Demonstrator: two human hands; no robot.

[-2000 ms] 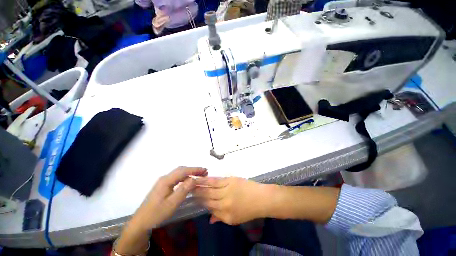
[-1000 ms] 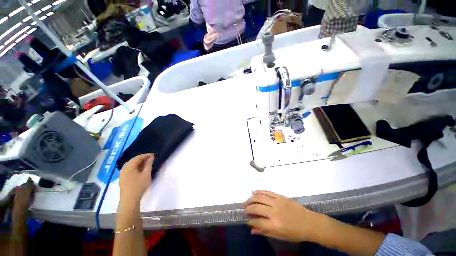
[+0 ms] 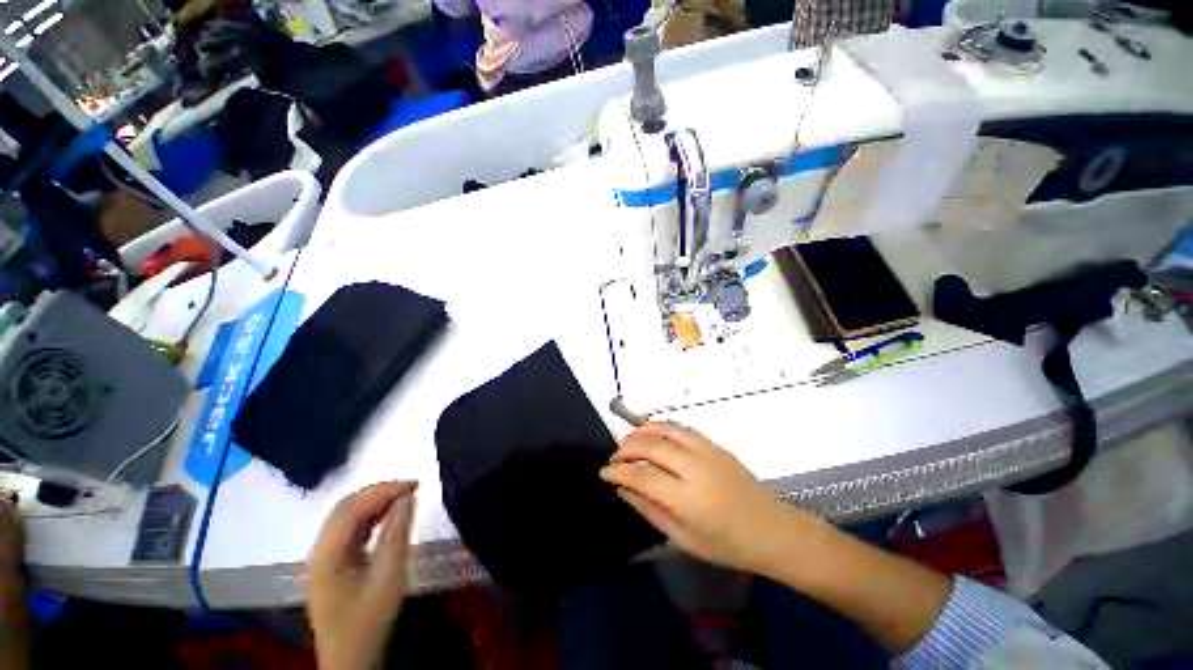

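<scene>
A black cut fabric piece (image 3: 530, 458) lies partly on the white table and hangs over its front edge. My right hand (image 3: 680, 487) pinches the piece at its right side. My left hand (image 3: 364, 556) is to the left of the piece, apart from it and empty, its thumb and fingers slightly apart. A thick stack of black cut pieces (image 3: 343, 380) lies further left on the table. The needle area of the sewing machine (image 3: 687, 295) is behind and right of the piece, with an orange part (image 3: 684, 329) beside it.
A dark rectangle with a tan edge (image 3: 853, 285), snips and a pen (image 3: 870, 353) lie right of the needle. A black strip (image 3: 1075, 393) dangles over the right edge. A grey fan box (image 3: 85, 380) stands left. A person (image 3: 530, 39) is behind the table.
A single black piece now lies in front of me, held by my right hand. My left hand has moved off the stack toward the front edge. The view has shifted too.
</scene>
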